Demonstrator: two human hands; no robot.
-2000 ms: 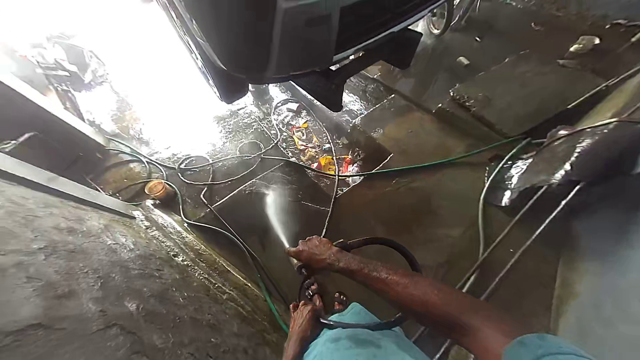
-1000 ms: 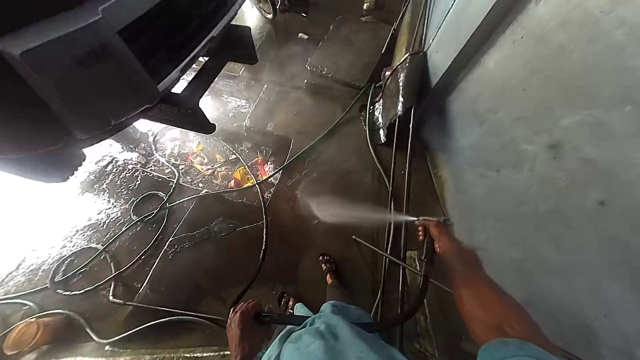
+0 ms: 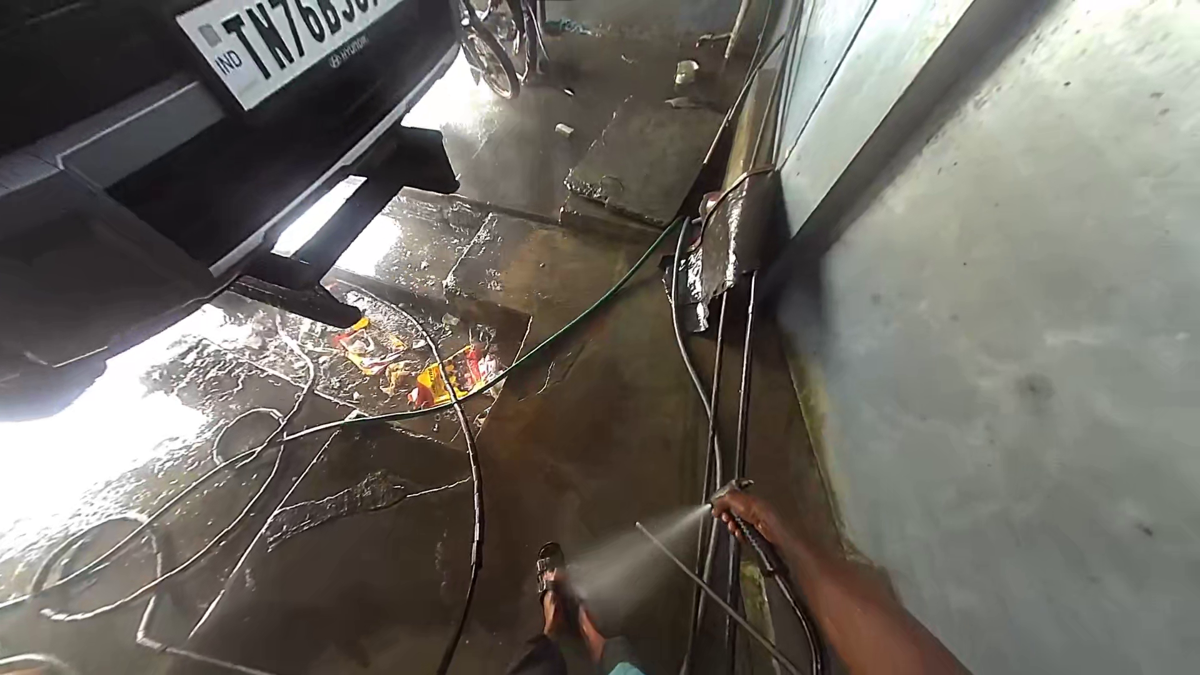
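My right hand (image 3: 745, 514) is closed around a spray gun (image 3: 731, 489) at the lower right, beside the wall. A fan of water (image 3: 633, 562) leaves its nozzle toward the lower left, close to my sandalled feet (image 3: 551, 572). From the gun's handle a black hose (image 3: 792, 595) runs down past my forearm. Another dark hose (image 3: 473, 487) curves over the wet floor left of my feet. My left hand is out of the frame.
A car's bumper (image 3: 187, 169) fills the upper left. A green hose (image 3: 600, 305) crosses the floor past coloured litter (image 3: 441, 380). Thin rods (image 3: 745, 394) and a dark sheet (image 3: 736, 234) lie along the wall (image 3: 1012, 328). Farther back are a motorcycle wheel (image 3: 492, 61) and a raised slab (image 3: 647, 159).
The spray pointed away from me, then left across the floor; now it slants down toward my feet. My left hand, visible in both earlier frames, has left the view. The view has swung right.
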